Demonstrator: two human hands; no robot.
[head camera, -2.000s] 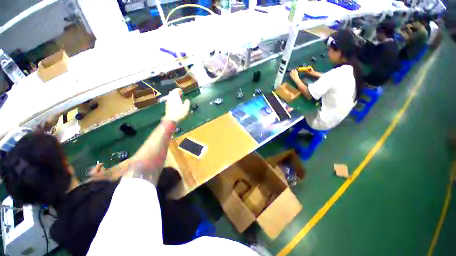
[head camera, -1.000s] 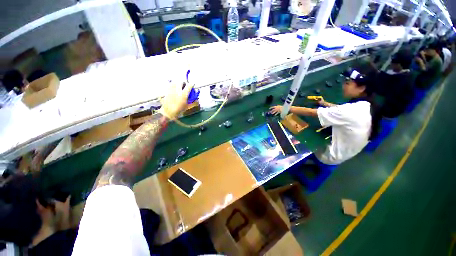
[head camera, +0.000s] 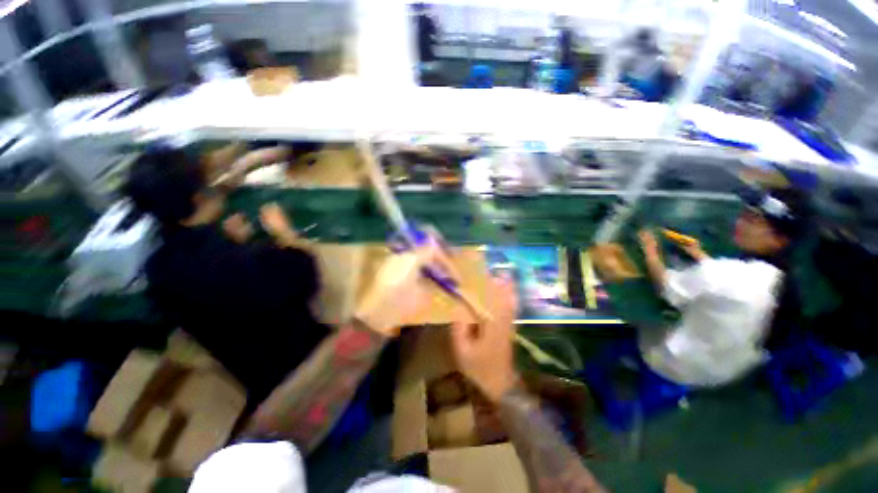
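The frame is blurred. My left hand (head camera: 390, 292) is closed around a slim blue-purple tool (head camera: 441, 279), in front of me over the cardboard sheet (head camera: 351, 274). A pale hose or strip runs up from near the tool towards the shelf. My right hand (head camera: 489, 337) is raised just right of the tool, fingers up and close to its lower end. Whether it touches or holds anything cannot be told.
A person in black (head camera: 226, 279) sits left; a person in white (head camera: 722, 313) sits right at the green belt (head camera: 337, 214). A white shelf (head camera: 462, 120) runs above. Open cardboard boxes (head camera: 409, 424) (head camera: 164, 409) and blue stools (head camera: 626, 385) stand below.
My left hand has come back and down from the shelf edge with the blue tool. My right hand has come into view beside it. The view has turned left.
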